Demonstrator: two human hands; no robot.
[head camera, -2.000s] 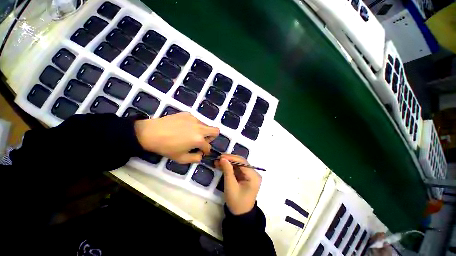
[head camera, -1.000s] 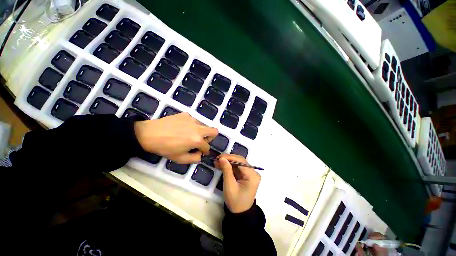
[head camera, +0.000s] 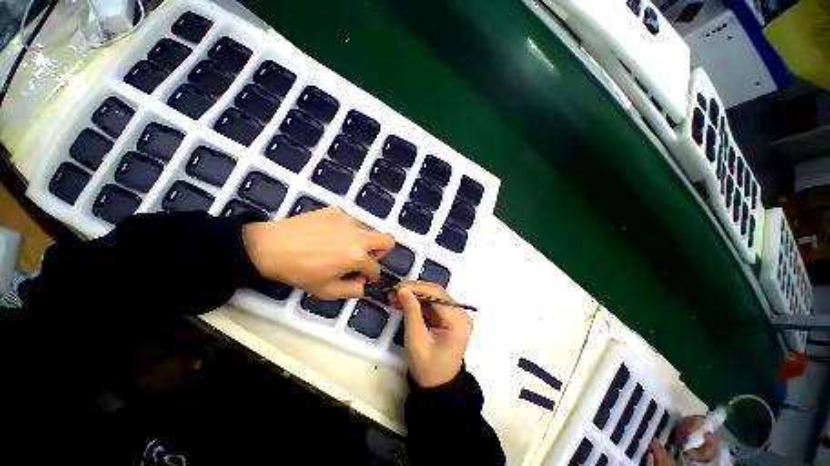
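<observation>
A white foam tray (head camera: 496, 196) lies under my hands, with rows of pockets holding black rounded housings (head camera: 368, 319). My right hand (head camera: 435, 335) pinches dark, thin tweezers (head camera: 450, 303) between thumb and fingers, the rear end pointing right. The tips are hidden between my hands. My left hand (head camera: 318, 252) rests over the tray's lower rows, fingertips bent down onto a housing in its pocket beside the tweezers. Whether it grips that housing or only presses on it cannot be told.
Two black strips (head camera: 539, 373) lie on the pale bench (head camera: 519, 273). At lower right, another worker's hands (head camera: 699, 440) hold a white tool over a second tray (head camera: 596, 364). A green belt (head camera: 546, 155) runs beyond, with more trays (head camera: 725, 164) behind. A white plug (head camera: 107, 20) lies upper left.
My hands and the tweezers have barely moved. The view has shifted slightly. The other worker's hands and white tool at lower right have changed position, the tool now tilted up.
</observation>
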